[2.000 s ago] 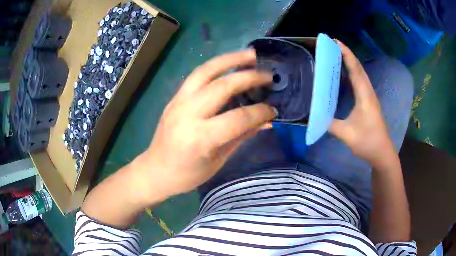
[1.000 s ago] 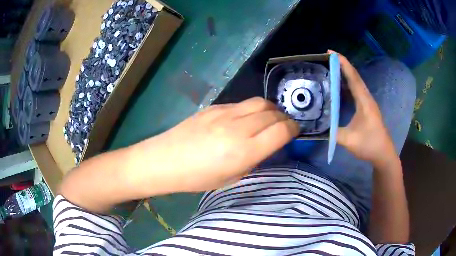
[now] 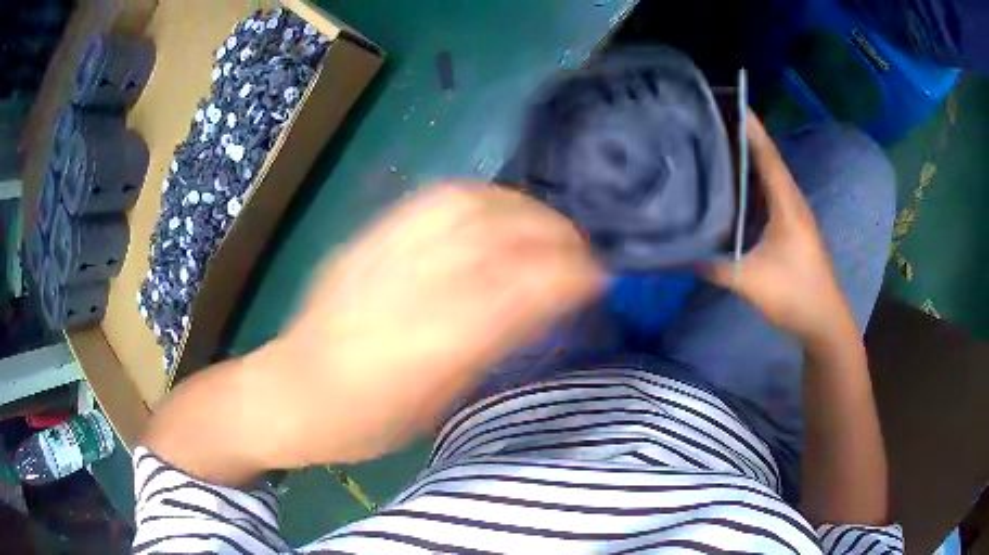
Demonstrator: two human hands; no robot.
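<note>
A dark grey-blue housing (image 3: 634,163) is blurred in front of me, with its round centre facing up. It stands at or above the mouth of a retail box and hides most of the box. My left hand (image 3: 466,293), also blurred, has its fingertips at the housing's lower left edge and appears to grip it. My right hand (image 3: 786,244) holds the retail box from the right side. The box's raised flap (image 3: 742,173) shows edge-on as a thin pale line.
At left a cardboard tray (image 3: 287,163) holds a pile of small dark and white fittings (image 3: 222,163) and rows of grey housings (image 3: 98,163). A bottle (image 3: 65,444) lies at lower left. A blue plastic stool (image 3: 868,76) is at upper right, brown cardboard (image 3: 933,412) at lower right.
The housing was inside the box and now appears larger, raised and blurred by motion. My left hand has moved with it. The box flap has turned from its light blue face to edge-on.
</note>
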